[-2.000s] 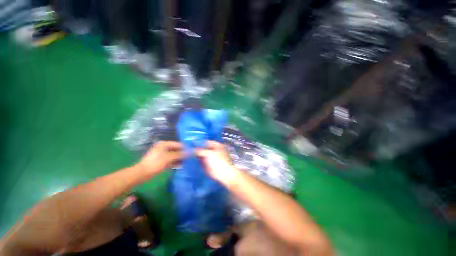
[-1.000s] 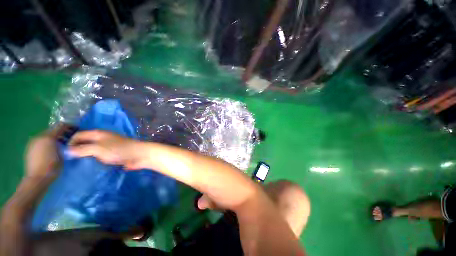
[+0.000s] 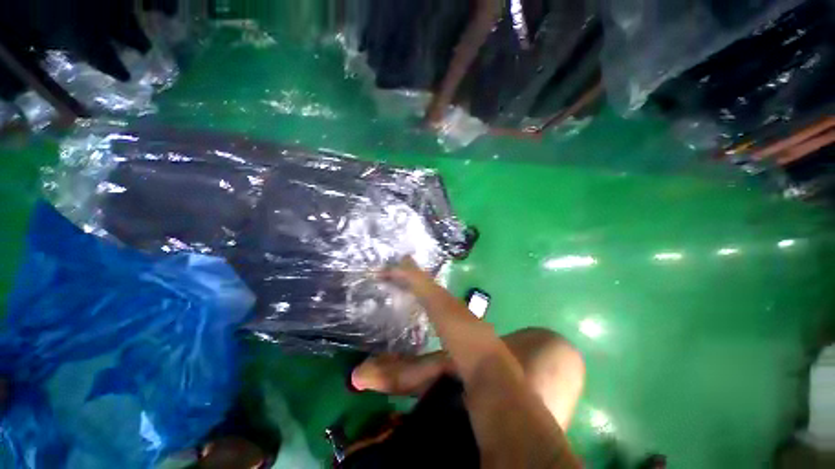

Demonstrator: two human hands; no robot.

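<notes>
Dark garments (image 3: 183,197) lie flat on the floor in a clear, crinkled cover, with black hanger hooks (image 3: 468,242) at its right end. My right hand (image 3: 403,275) is on the shiny film near that end; whether its fingers grip the film cannot be told. A blue plastic sack (image 3: 128,330) lies spread at the left, overlapping the cover's lower left part. My left hand is not in view. A handheld terminal (image 3: 478,303) with a bright screen lies on the floor beside my right forearm.
Covered dark garments hang along the top, with brownish rack rails (image 3: 465,59) among them. More orange-brown rails (image 3: 801,142) show at the right. My bent leg (image 3: 549,366) is at the lower middle. The floor (image 3: 641,311) is glossy green.
The blue sack has gone from my hands to lying spread at the left. My right hand has moved right onto the clear cover. My left hand has left the picture.
</notes>
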